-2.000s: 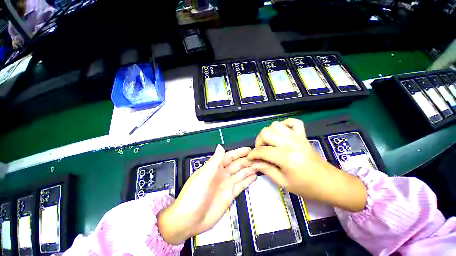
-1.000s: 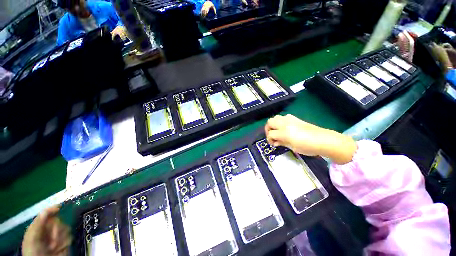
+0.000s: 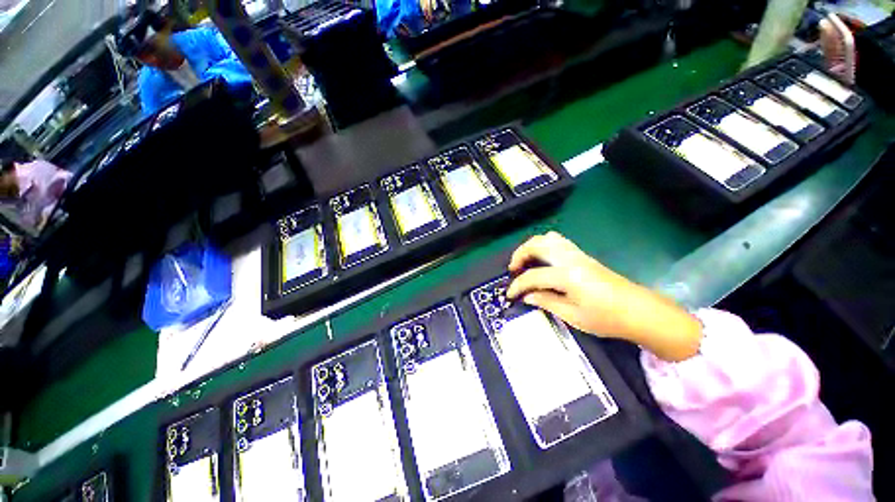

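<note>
The near foam tray (image 3: pixel 628 431) lies on the green mat and holds several phone housings side by side, camera ends away from me. My right hand (image 3: pixel 550 279) reaches in from the right. Its bent fingertips are at the camera end of the rightmost phone housing (image 3: pixel 550 373). The fingers hide part of the camera openings, and whether they hold a tiny part cannot be told. My left hand is out of the picture.
Behind stands another foam tray of phones (image 3: pixel 422 257), with a third tray (image 3: pixel 726 191) at the right. A blue bin (image 3: pixel 186 289) with a clear bag and a slim stick (image 3: pixel 204 336) lie left on a white sheet (image 3: pixel 172 353). A person in blue (image 3: pixel 196 64) is at the back left.
My hands have parted from above the near tray. The right moved to the rightmost phone's camera end and stays there; the left, at the lower left a second ago, has left the picture. The view has shifted.
</note>
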